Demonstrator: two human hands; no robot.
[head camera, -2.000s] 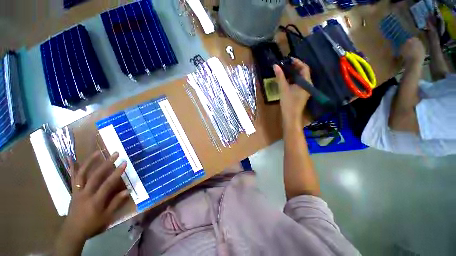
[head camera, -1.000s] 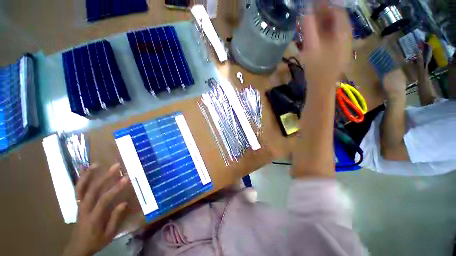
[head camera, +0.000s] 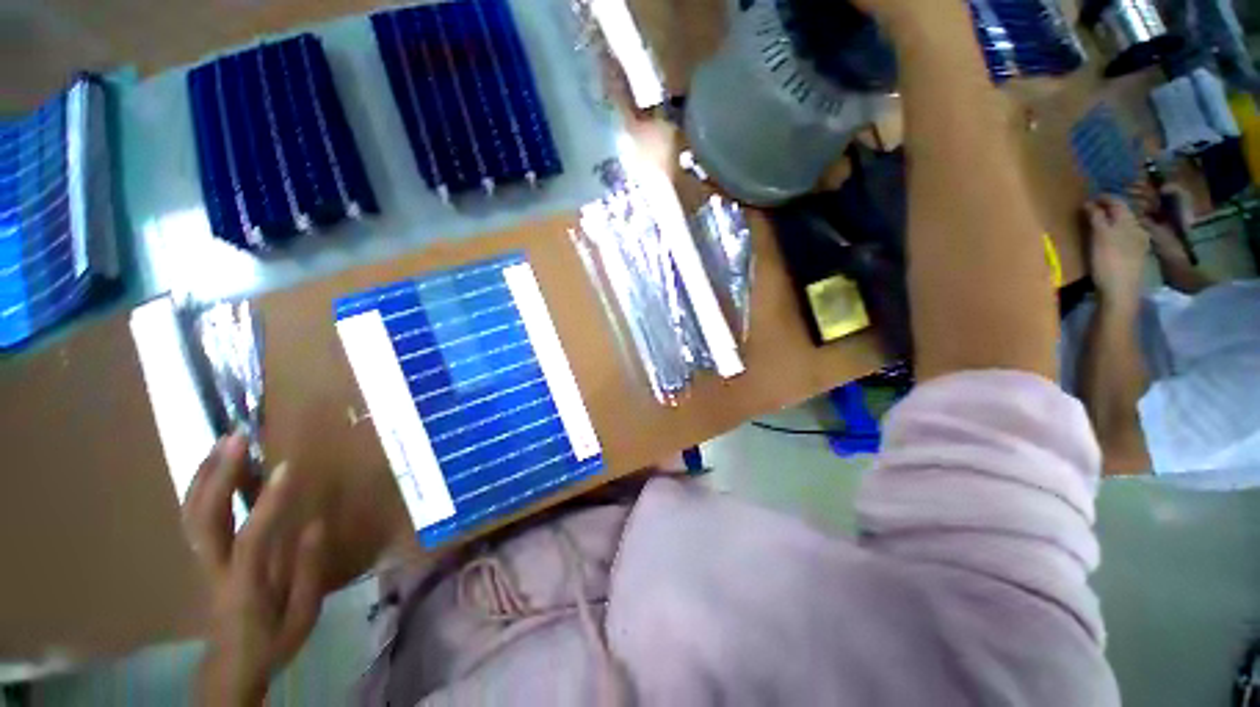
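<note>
A bright blue cell panel (head camera: 477, 401) with a white strip along its left and right edges lies on the brown board in front of me. My left hand (head camera: 256, 553) is left of the panel, over the lower end of the left silvery ribbon bundle (head camera: 232, 359) and white bar (head camera: 169, 387). Its fingers are slightly apart, and nothing held shows. My right arm reaches up past the grey ribbed cylinder, and its hand is cut off by the top edge. A larger ribbon bundle (head camera: 643, 297) lies right of the panel with a white bar (head camera: 705, 297) across it.
Two dark navy cell stacks (head camera: 277, 138) lie on the pale green sheet (head camera: 166, 228) behind. Curved blue panels (head camera: 42, 207) are far left. The grey cylinder (head camera: 760, 118) and black stand with yellow patch (head camera: 836, 307) are right. Another person's hand (head camera: 1117, 249) is far right.
My right hand has moved from the black stand up out of view. My left hand has drawn away from the panel to the left ribbon bundle. The camera view has shifted.
</note>
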